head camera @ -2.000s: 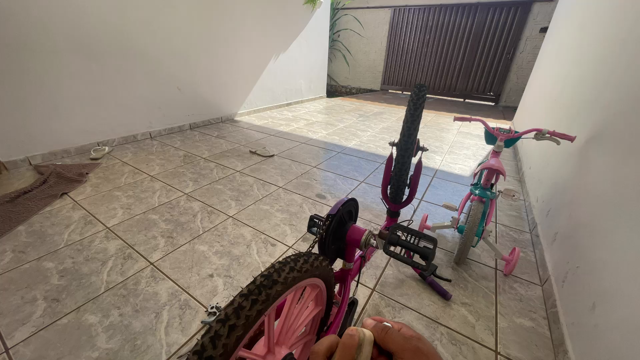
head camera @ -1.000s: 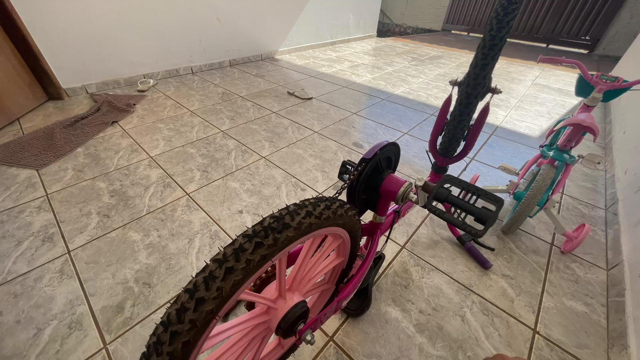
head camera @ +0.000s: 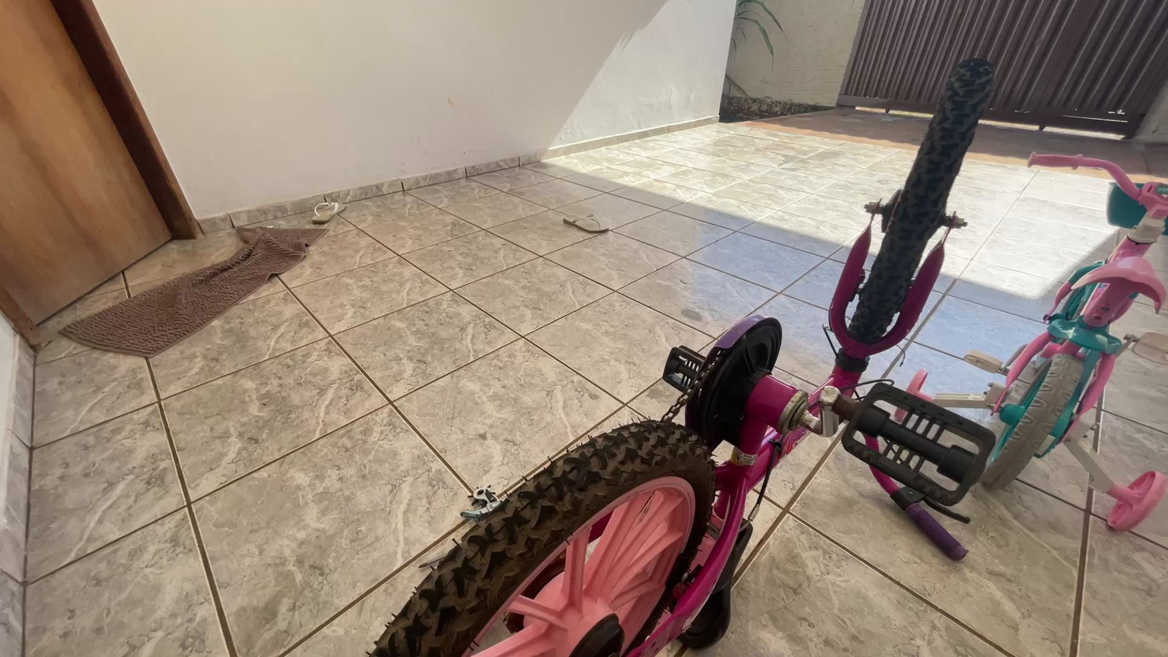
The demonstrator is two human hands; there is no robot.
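Neither my left hand nor my right hand shows in the head view now. A magenta child's bicycle stands upside down close in front, with its knobbly rear tyre (head camera: 547, 511) and pink plastic wheel (head camera: 584, 584) at the bottom centre. Above that wheel are the black chain guard (head camera: 744, 374) and a black pedal (head camera: 917, 443). The front wheel's tyre (head camera: 922, 201) points upward in the magenta fork (head camera: 849, 301). A purple handlebar grip (head camera: 935, 531) is low on the right. Small metal and blue parts (head camera: 484, 504) lie beside the rear tyre's left side.
A pink and teal bicycle with training wheels (head camera: 1063, 383) stands at the right. A brown mat (head camera: 196, 292) lies crumpled near the wooden door (head camera: 73, 155). One flip-flop (head camera: 327, 212) is by the wall, another (head camera: 586, 224) farther out. A metal gate (head camera: 1004, 64) closes the back.
Two seconds ago a hand's fingers were at the bottom beside the rear wheel; now no hand is visible. The view has turned left, bringing in the door.
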